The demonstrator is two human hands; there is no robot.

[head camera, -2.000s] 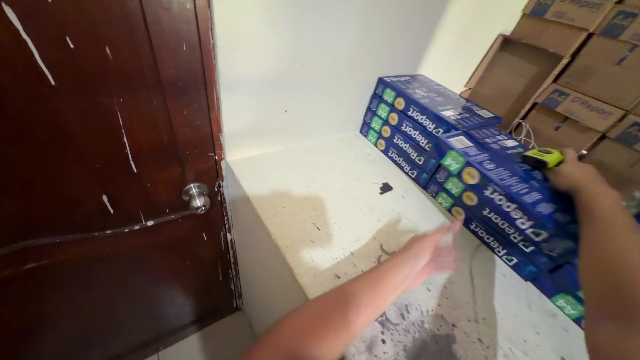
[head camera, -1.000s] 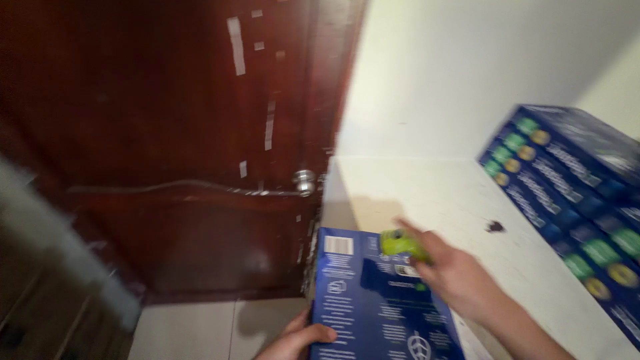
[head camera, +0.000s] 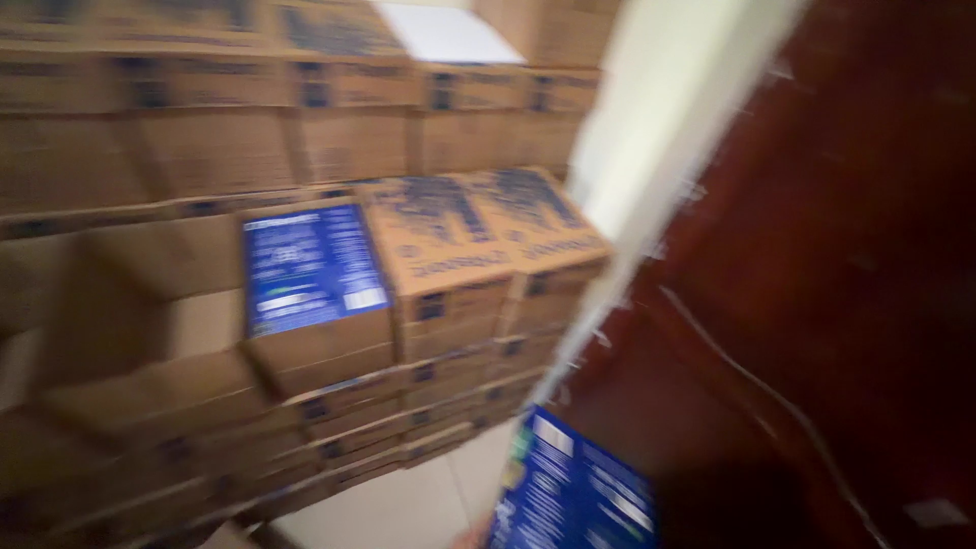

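Note:
A blue ream of paper [head camera: 576, 488] is at the bottom edge of the head view, its printed face up and tilted. A sliver of my left hand [head camera: 471, 535] shows against the ream's left edge, gripping it; most of that hand is cut off. My right hand is out of the frame. Another blue ream [head camera: 313, 267] lies flat on top of a cardboard box, left of the middle. The view is blurred.
Stacked brown cardboard boxes [head camera: 457, 320] fill the left and middle. An open box [head camera: 206, 320] stands at the left. A white sheet [head camera: 450, 34] lies on the upper boxes. A dark red wooden door [head camera: 823, 229] is at the right, with pale floor tiles [head camera: 381, 503] below.
The view has swung far from the white surface to the stacked boxes. The right hand, seen earlier with a yellow-green tool over the ream, has left the frame.

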